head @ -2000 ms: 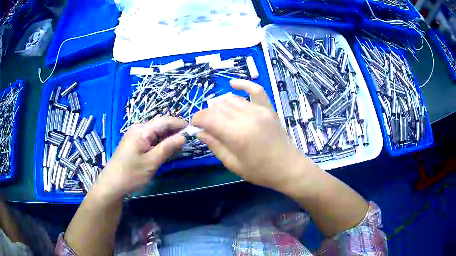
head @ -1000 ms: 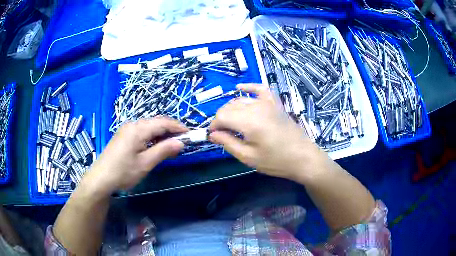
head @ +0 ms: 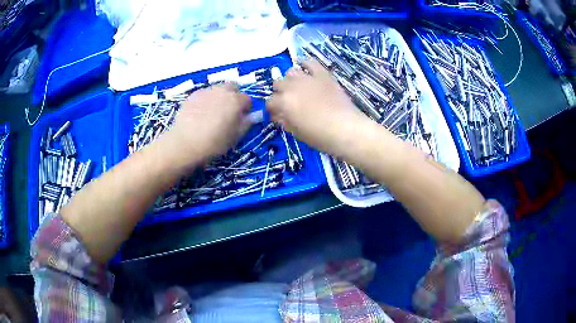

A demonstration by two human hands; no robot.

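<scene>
The centre blue tray (head: 249, 200) holds heaped thin rods (head: 221, 180) with dark ends and white sleeves (head: 179, 89) along its far edge. My left hand (head: 215, 118) is over the tray's middle, back up, its fingertips closed on the left end of a short white sleeve (head: 255, 117). My right hand (head: 309, 101) is just right of it, over the tray's right edge and the white tray, fingers curled. What it holds, if anything, is hidden. The two hands are a small gap apart.
The left blue tray (head: 95, 117) holds short metal tubes. The white tray (head: 447, 135) and right blue tray (head: 522, 148) hold rod-and-tube parts. A white sheet (head: 196, 38) lies behind the centre tray. A white cord (head: 45, 101) curves over the rear left tray.
Both hands have moved away from the tray's near edge toward its far side. The white sleeve held between them is no longer seen there. The view has shifted, so the trays sit further left.
</scene>
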